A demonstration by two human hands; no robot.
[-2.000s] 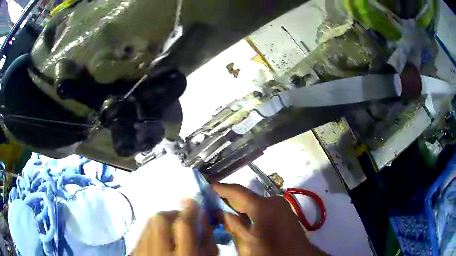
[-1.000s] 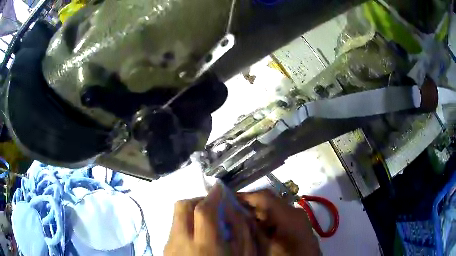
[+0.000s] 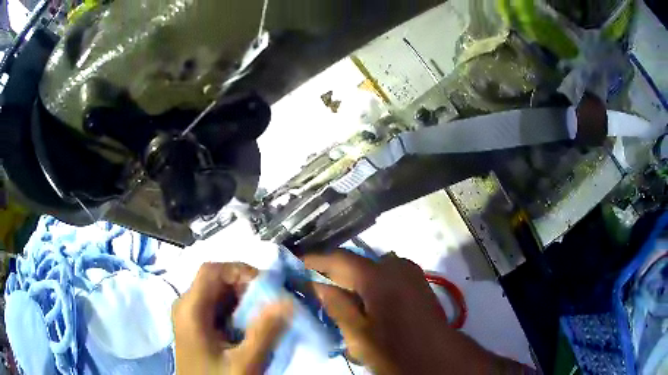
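Observation:
A light-blue fabric piece (image 3: 275, 296), blurred and bunched, is held between both hands just below the needle area of the sewing machine. My left hand (image 3: 227, 315) grips its left side with bent fingers. My right hand (image 3: 388, 307) pinches its upper right edge near the arm tip. The machine head (image 3: 154, 80) is olive-grey and stands above. The presser foot area (image 3: 227, 220) is small, shiny metal. A flat pale tape (image 3: 483, 135) runs along the lower arm. Whether the fabric touches the needle area cannot be told.
A pile of light-blue loops and ovals (image 3: 55, 293) lies at left. Scissors with a red handle (image 3: 455, 300) lie partly behind my right hand. A blue lattice basket (image 3: 597, 340) with blue pieces stands at lower right. A brown lump (image 3: 331, 101) lies beyond the arm.
The hands have moved left and apart, and more of the fabric shows between them. My right hand and arm now cover more of the scissors. The whole view has shifted slightly.

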